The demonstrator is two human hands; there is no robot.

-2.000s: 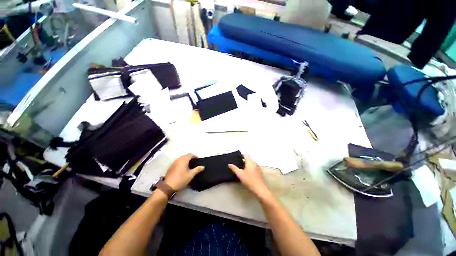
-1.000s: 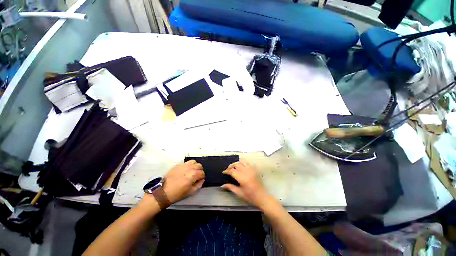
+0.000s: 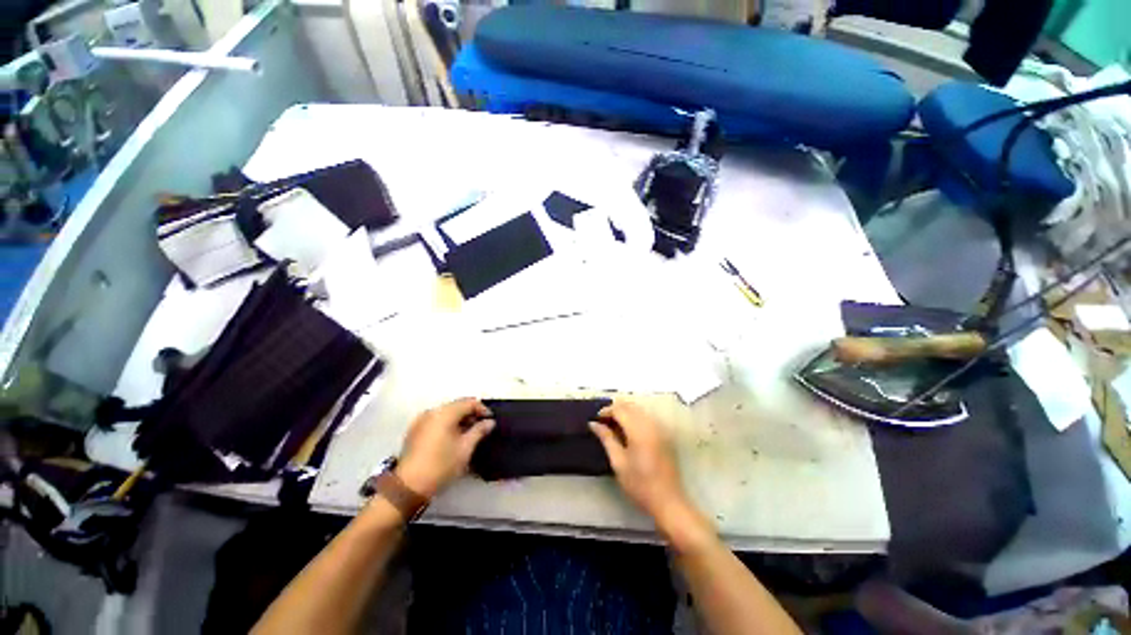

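A dark cut piece (image 3: pixel 543 437) lies near the table's front edge, with a line running across it that looks like a fold or overlapping layer. My left hand (image 3: pixel 443 449) pinches its left end near the upper corner. My right hand (image 3: pixel 639 457) pinches its right end near the upper corner. The fingertips hide both upper corners. Whether it is one piece or several layers cannot be told.
A dark fanned bundle (image 3: pixel 267 372) lies at left, loose white sheets (image 3: pixel 354 279) behind it. A black rectangle (image 3: pixel 499 254) lies at back centre, a wrapped black object (image 3: pixel 678 199) behind. Snips (image 3: pixel 744 283) and a steam iron (image 3: pixel 887 372) are at right.
The piece looked narrow under both hands a second ago; now it shows taller with a line across it. My fingers have shifted to its upper corners. The camera view has also shifted.
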